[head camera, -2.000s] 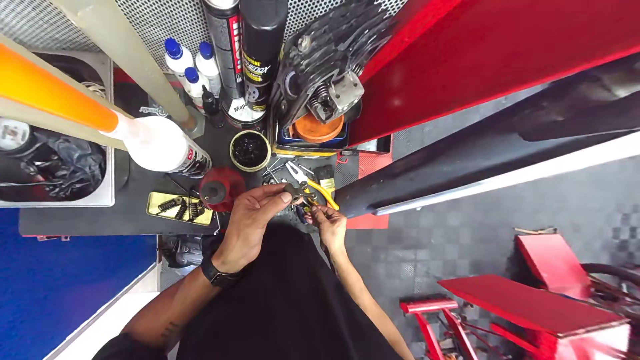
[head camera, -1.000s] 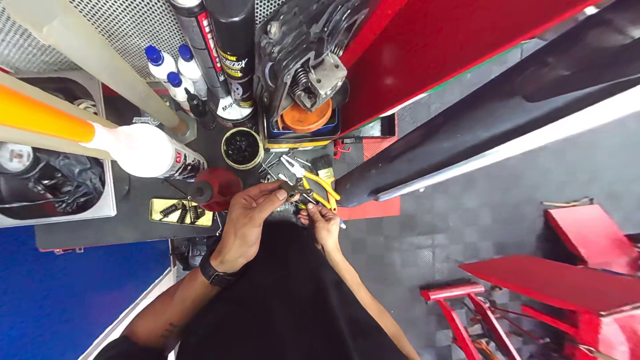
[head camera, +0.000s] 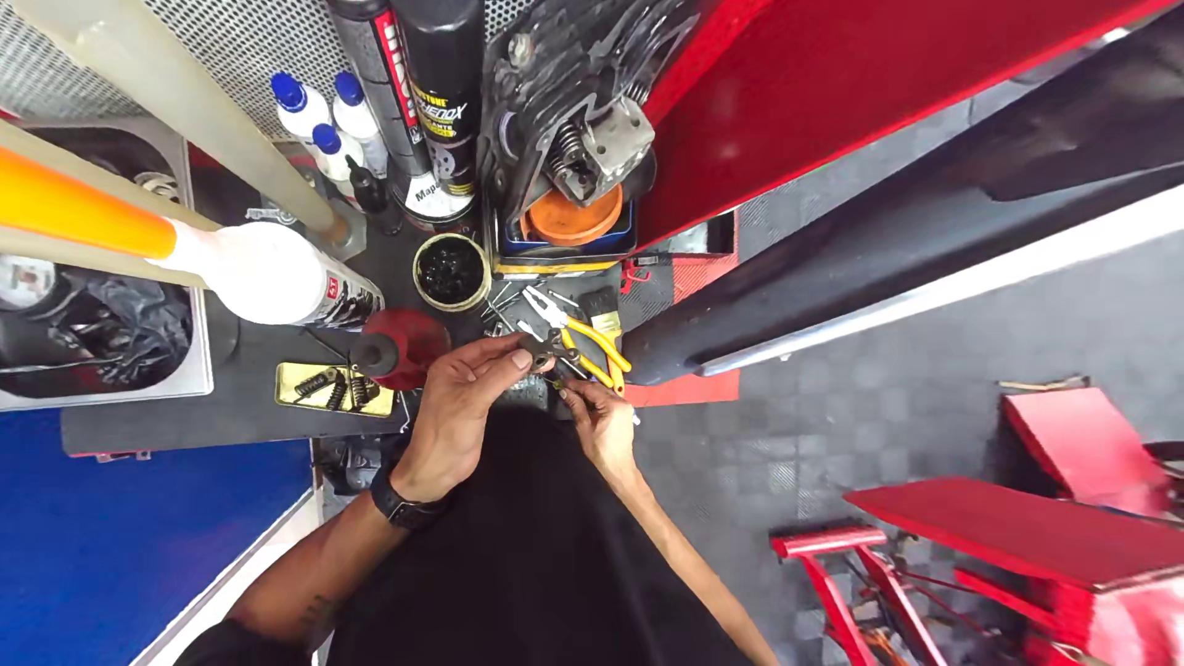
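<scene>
My left hand, with a black watch at the wrist, pinches a small dark metal part between thumb and fingers. Close on its right, my right hand has its fingertips closed on a small thin item, too small to name, just below that part. Pliers with yellow handles lie open right behind the hands, beside a paintbrush. Several thin metal pieces lie behind the left fingers. A round tub of dark stuff stands farther back, and a red container stands left of the left hand.
A yellow tray holds coil springs. Spray cans, blue-capped bottles and a white bottle stand behind. Bagged metal parts and an orange lid are at the back. A red panel and a long dark tube flank the right side.
Both hands stay close together over the bench. Their grips have not plainly changed; the view has shifted slightly.
</scene>
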